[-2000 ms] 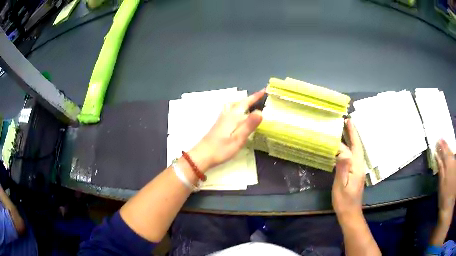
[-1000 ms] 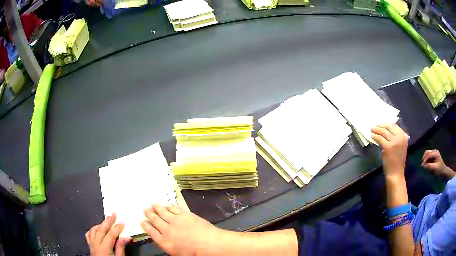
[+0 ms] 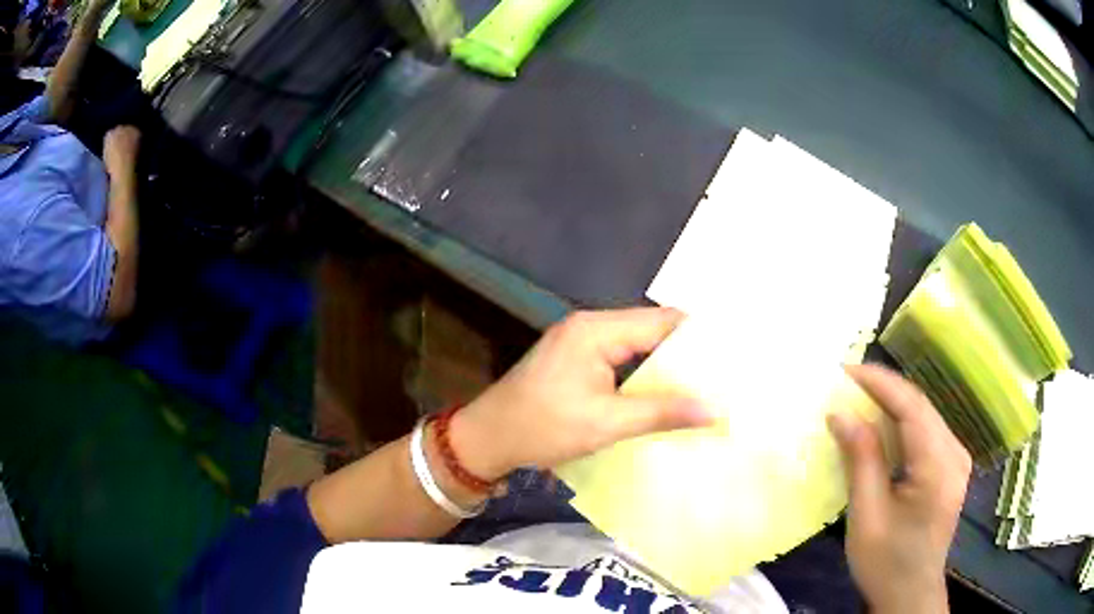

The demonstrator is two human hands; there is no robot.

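A pale yellow sheet point(image 3: 708, 492) is held between my two hands over the bench's front edge. My left hand point(image 3: 588, 390) grips its left side, thumb on top. My right hand point(image 3: 894, 480) grips its right side, thumb and fingers near the sheet's edge. Whether it is one sheet or several I cannot tell. A white flat sheet stack point(image 3: 786, 228) lies on the black mat just beyond my hands; the held sheet overlaps its near end. A yellow-green folded sheet stack point(image 3: 978, 336) lies to the right of it.
Another white stack point(image 3: 1065, 462) is at the right edge. A lime-green roll point(image 3: 510, 36) lies on the bench at the top. The black bench mat point(image 3: 540, 168) has clear tape at its left end. An open carton point(image 3: 396, 360) is below the bench. A person in blue point(image 3: 60, 228) sits at left.
The view has turned left and down. My hands have gone from the left white stack to holding a pale yellow sheet in front of me.
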